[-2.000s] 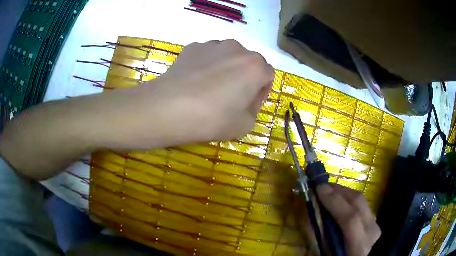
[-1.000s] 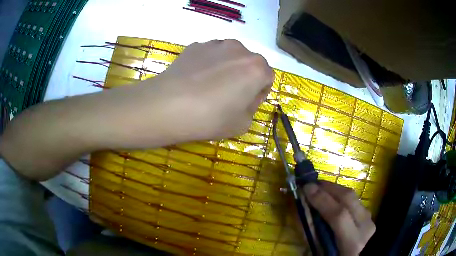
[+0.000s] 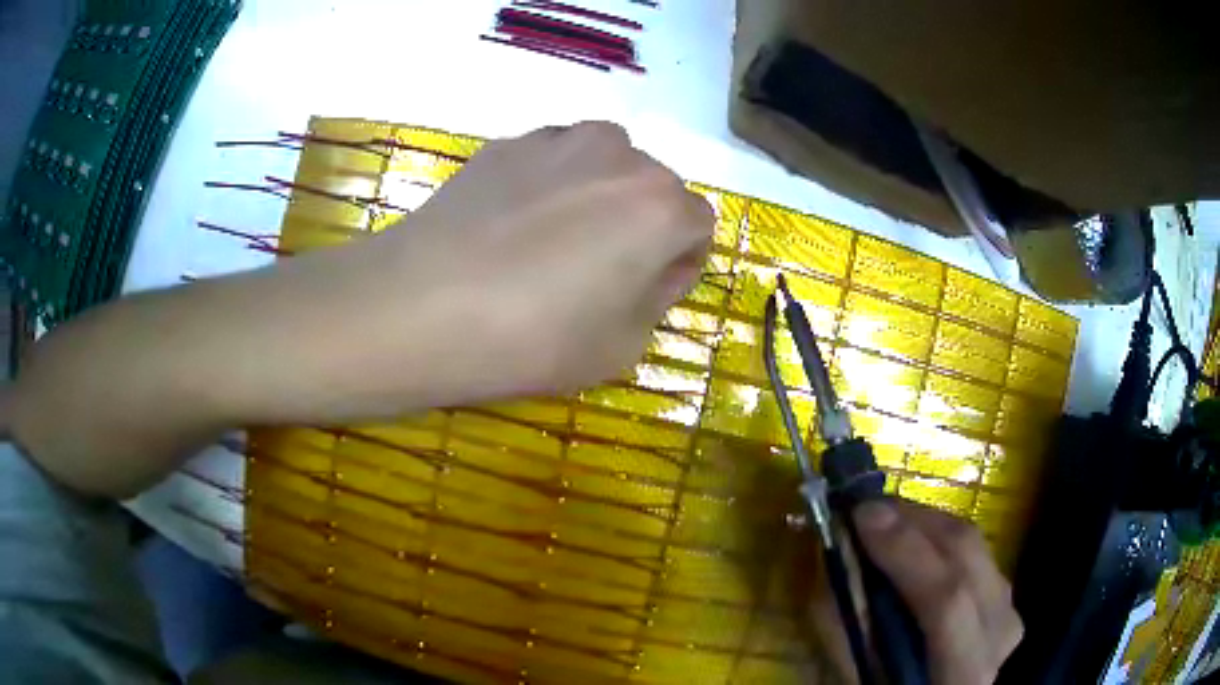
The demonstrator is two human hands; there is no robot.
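Note:
The shiny amber-yellow circuit panel (image 3: 482, 549) lies on a white surface. Soldered leads (image 3: 351, 145) run in rows over its left cells, with ends past its left edge. My left hand (image 3: 575, 254) is closed over the upper middle of the panel, fingertips pinched at its right side; a short dark wire end (image 3: 717, 276) shows just beyond them. My right hand (image 3: 937, 582) holds the soldering iron (image 3: 850, 468) like a pen, with the curved solder feed tube (image 3: 789, 381) beside it. The iron's tip is over the panel, right of my left fingertips and apart from them.
A bundle of red and black wires (image 3: 569, 36) lies on the white surface at the top. Green circuit boards (image 3: 100, 147) stand stacked at upper left. A large cardboard box (image 3: 990, 94) fills the upper right. Black cables (image 3: 1140, 348) and a black box (image 3: 1070, 535) are at the right.
The iron's tip has moved right, away from my left fingertips, after coming close to them one second ago. My left hand has barely moved. The view has shifted slightly.

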